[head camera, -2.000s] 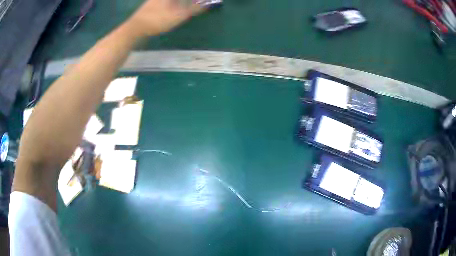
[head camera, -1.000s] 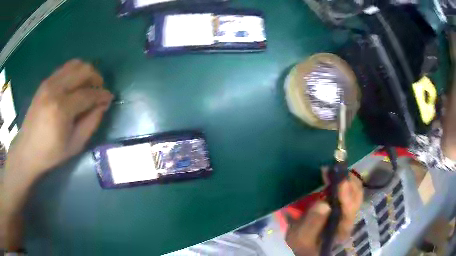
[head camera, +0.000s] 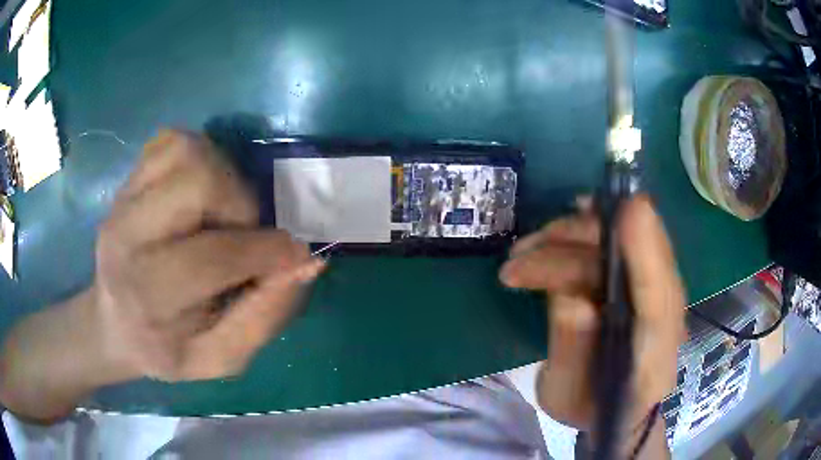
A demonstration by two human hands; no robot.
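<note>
A dark phone housing (head camera: pixel 459 248) lies flat in front of me, long side across the view. A white LCD screen module (head camera: pixel 333 199) covers its left half, a silvery circuit board (head camera: pixel 464 199) its right half. An orange flex cable (head camera: pixel 397 184) shows between them. My left hand (head camera: pixel 202 260) pinches a thin solder wire (head camera: pixel 326 248) at the housing's lower left edge. My right hand (head camera: pixel 599 310) holds the soldering iron (head camera: pixel 616 260) like a pen, tip pointing up and away, right of the housing. The iron is blurred.
A round cream-yellow ring with silvery crumbs (head camera: pixel 740 145) stands at the right. White spare screens (head camera: pixel 36 139) lie at the far left. Part of another unit (head camera: pixel 650 9) shows at the top edge. A tray with dark rectangles (head camera: pixel 716 382) is beyond the bench edge at lower right.
The view has shifted, and one housing is now central and closer. The iron's tip has left the round ring. My left hand with the wire is now at the housing's edge.
</note>
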